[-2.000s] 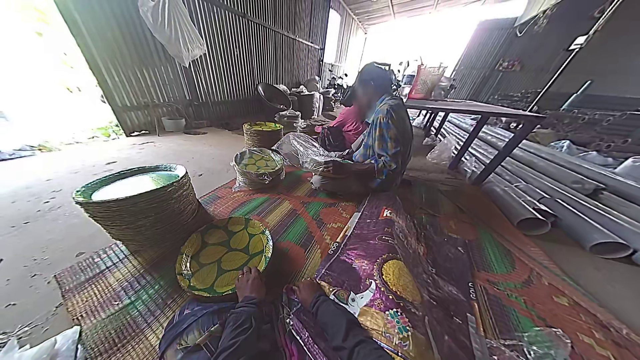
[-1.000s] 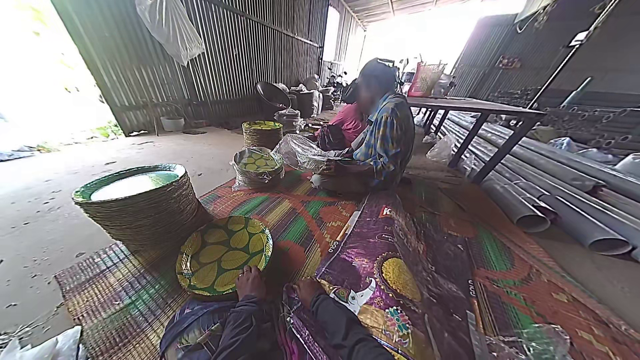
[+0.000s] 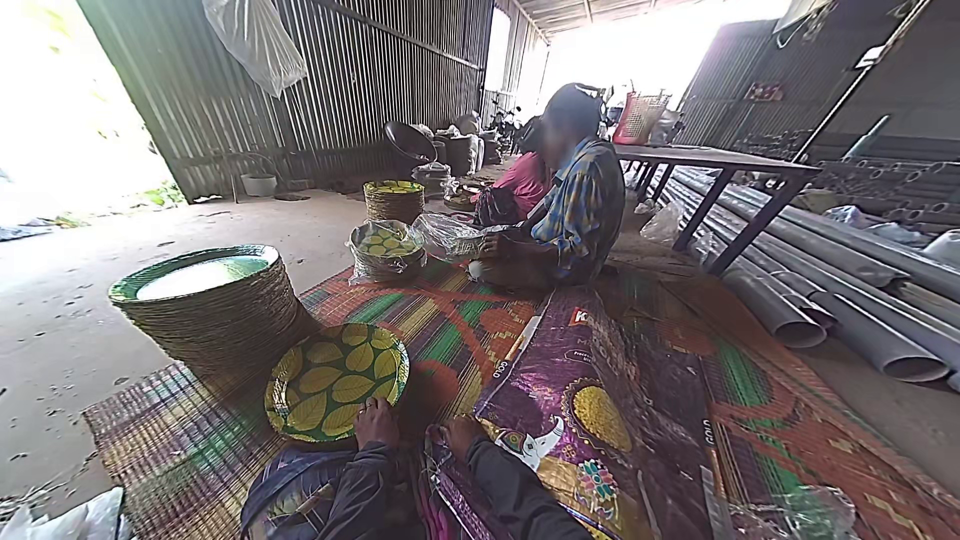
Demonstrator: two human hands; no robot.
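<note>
My left hand [image 3: 376, 424] rests at the lower right rim of a round green plate with a yellow leaf pattern [image 3: 337, 379], fingers on its edge. Close by on the right, my right hand [image 3: 461, 435] lies at the edge of a purple printed plastic sack [image 3: 555, 405] spread on the mat; its fingertips are partly hidden, and its hold is unclear. A tall stack of round plates [image 3: 217, 322] with green rims stands left of the leaf-patterned plate.
Two people sit ahead; the nearer person [image 3: 585, 195] handles clear plastic. Before them are a plastic-wrapped plate stack [image 3: 386, 255] and another plate stack [image 3: 394, 201]. A woven mat [image 3: 450, 330] covers the floor. A table [image 3: 720, 157] and grey pipes [image 3: 847, 285] are at right.
</note>
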